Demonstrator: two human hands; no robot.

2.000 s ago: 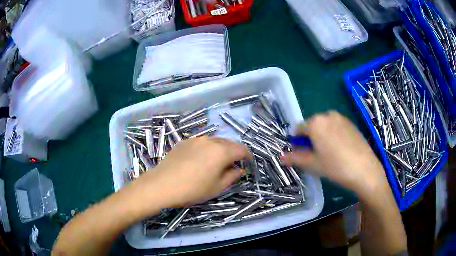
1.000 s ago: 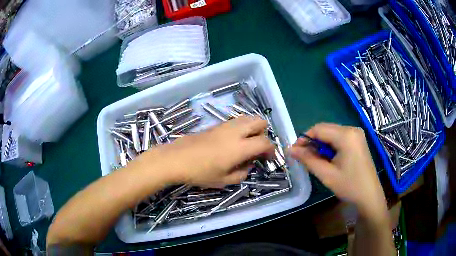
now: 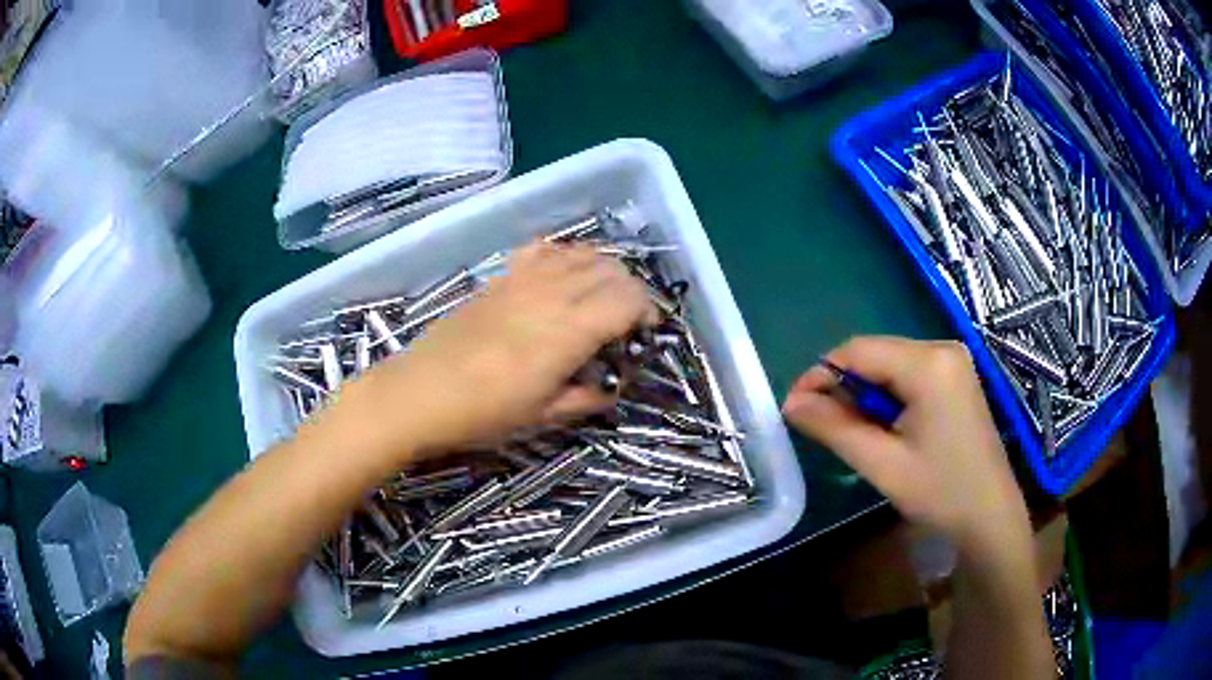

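A white tray [image 3: 784, 494] lies in front of me, heaped with loose steel cylindrical assemblies [image 3: 578, 531]. My left hand [image 3: 532, 339] is over the middle of the heap, fingers curled down. Round dark ends of a few assemblies show at its fingertips; whether it grips them is unclear. My right hand [image 3: 897, 419] is beyond the tray's right rim, closed on the blue-handled tool [image 3: 871, 396], whose thin dark tip points up and left.
A blue bin [image 3: 917, 272] of similar parts stands at the right, with more bins beyond. A packing box [image 3: 499, 140] with a white liner, a red bin [image 3: 499, 29] and a clear box [image 3: 798, 40] stand at the back. Translucent boxes and a small clear tub [image 3: 87, 551] are left.
My left hand has moved over the heap, right and then back up-left. My right hand has drawn away from the tray with the blue-handled tool. The view has shifted, so everything sits further left.
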